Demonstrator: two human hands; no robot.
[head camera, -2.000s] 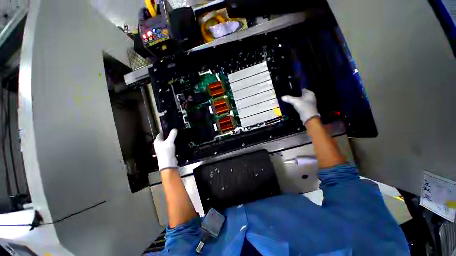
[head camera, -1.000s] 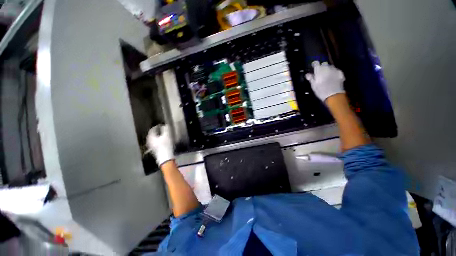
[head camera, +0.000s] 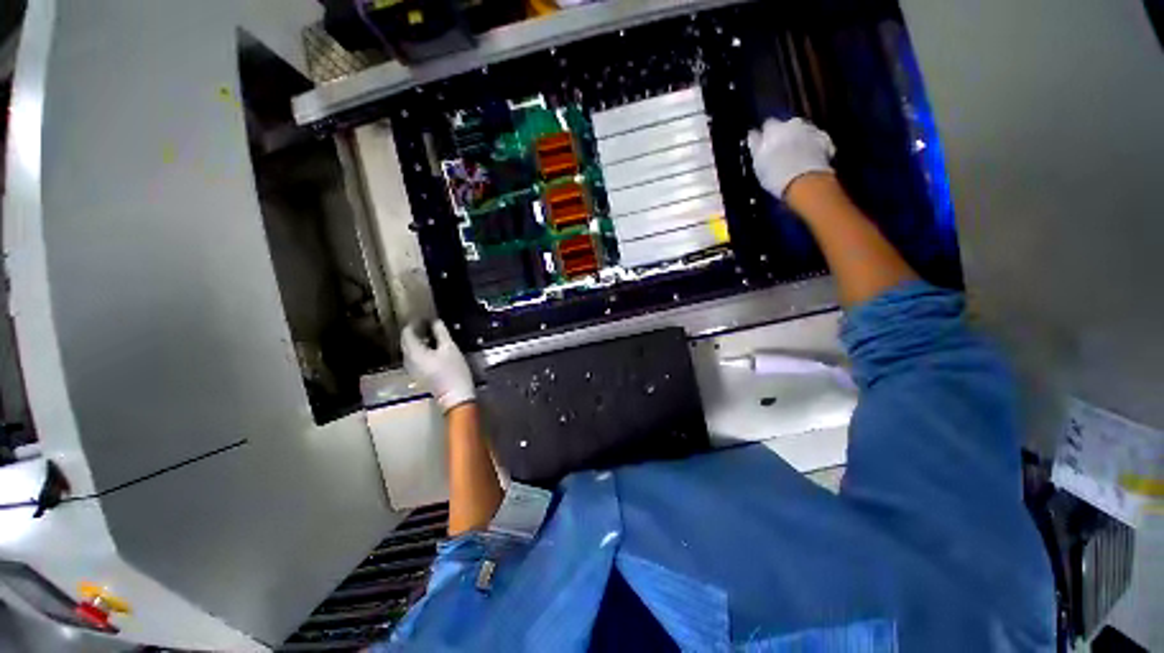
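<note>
The green circuit board (head camera: 517, 236) lies component side up inside the black carrier (head camera: 613, 301) in the machine's bay. Three orange-copper coils (head camera: 566, 205) stand in a column beside pale parallel strips (head camera: 661, 179). My left gloved hand (head camera: 438, 362) is at the carrier's front left corner by the metal ledge, fingers apart. My right gloved hand (head camera: 791, 156) is over the carrier's right side, fingers bent; what its fingertips touch is hidden.
A black pad (head camera: 600, 396) lies on the front ledge. A white pointed applicator (head camera: 798, 367) lies right of it. A metal rail (head camera: 511, 58) crosses behind the carrier. A red emergency stop (head camera: 96, 610) is at the lower left.
The view has shifted. My left hand left the carrier's left edge, moved over the gap, and is now at the front left corner. My right hand moved farther back along the right side.
</note>
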